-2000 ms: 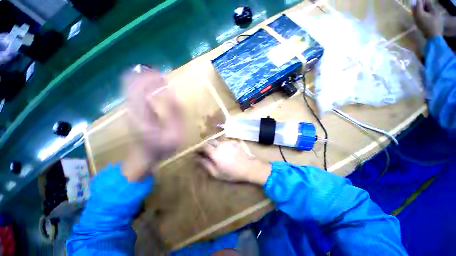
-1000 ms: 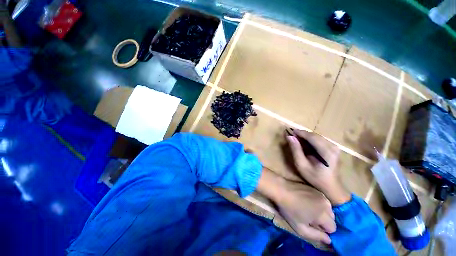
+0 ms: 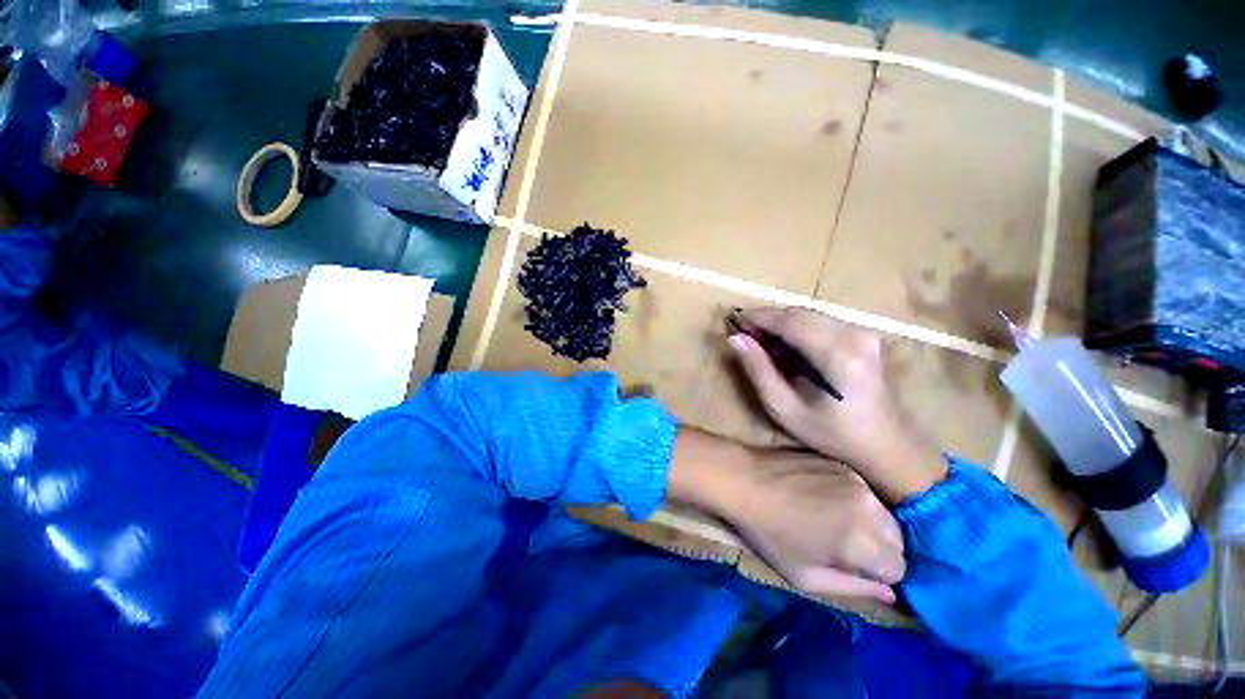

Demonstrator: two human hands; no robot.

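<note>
My right hand (image 3: pixel 836 389) holds dark tweezers (image 3: pixel 806 370) like a pen, low over the cardboard, tips pointing left. My left hand (image 3: pixel 823 538) lies with curled fingers beside my right wrist, nearer my body; nothing shows in it, but its palm is hidden. A loose pile of small black components (image 3: pixel 578 291) lies on the cardboard (image 3: pixel 696 144), left of the tweezers' tips and apart from them. A translucent dispensing syringe (image 3: pixel 1085 412) with a black band and blue cap lies right of my hands, its narrow tip pointing up and left.
A white carton (image 3: pixel 488 153) of black pieces stands at the upper left, beside a tape roll (image 3: pixel 269 184). A red box (image 3: pixel 103 133) and white paper (image 3: pixel 358 340) are farther left. A film-wrapped controller (image 3: pixel 1174 260) stands at the right. A round black unit (image 3: pixel 1192 85) is at the top right.
The view has swung left from the controller to the component pile. My blurred left hand has come down beside my right wrist. My right hand, earlier near the syringe with no tweezers visible, now holds tweezers.
</note>
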